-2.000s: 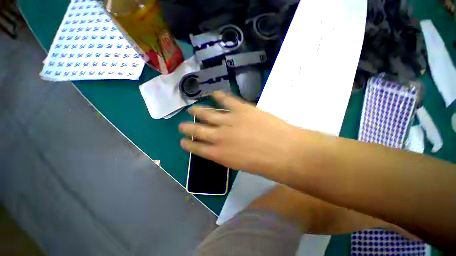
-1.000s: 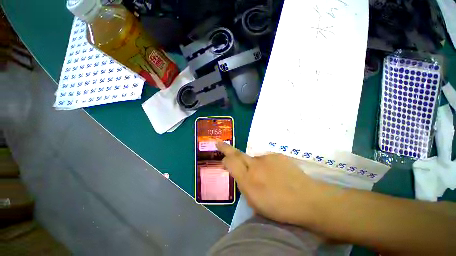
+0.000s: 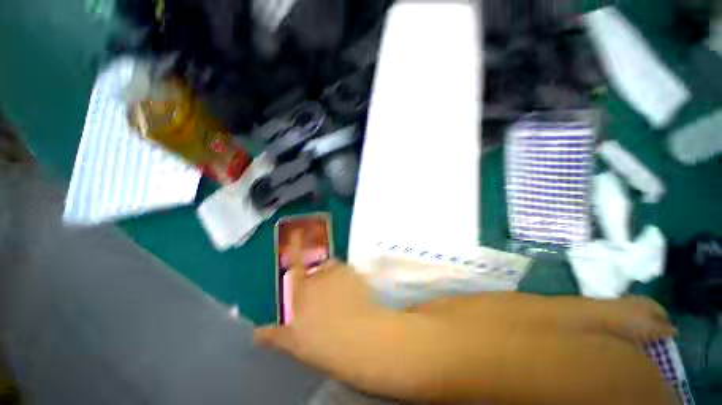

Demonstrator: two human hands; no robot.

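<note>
The frame is blurred. A smartphone [image 3: 305,231] with a lit screen lies on the green table near its edge. My right hand [image 3: 321,304] reaches across from the right, a finger over the screen and the thumb apart; it holds nothing. My left hand [image 3: 645,316] shows at the lower right beyond the crossing right forearm, at the edge of a purple-dotted sheet [image 3: 669,365]; its grip is unclear. A printed label sheet [image 3: 455,265] lies above the forearms, at the lower end of a long white paper [image 3: 419,134].
A drink bottle [image 3: 186,126] lies over another printed sheet [image 3: 131,158] at left. Black units with brackets [image 3: 289,178] and a dark heap [image 3: 538,63] lie behind. Bagged dot stickers [image 3: 550,178] and backing scraps [image 3: 613,265] are at right. Grey floor is beyond the table edge.
The phone screen, dark two seconds ago, was lit one second ago and remains lit. My right hand has stayed over it, thumb now spread. My left hand has come into view. The camera view has shifted.
</note>
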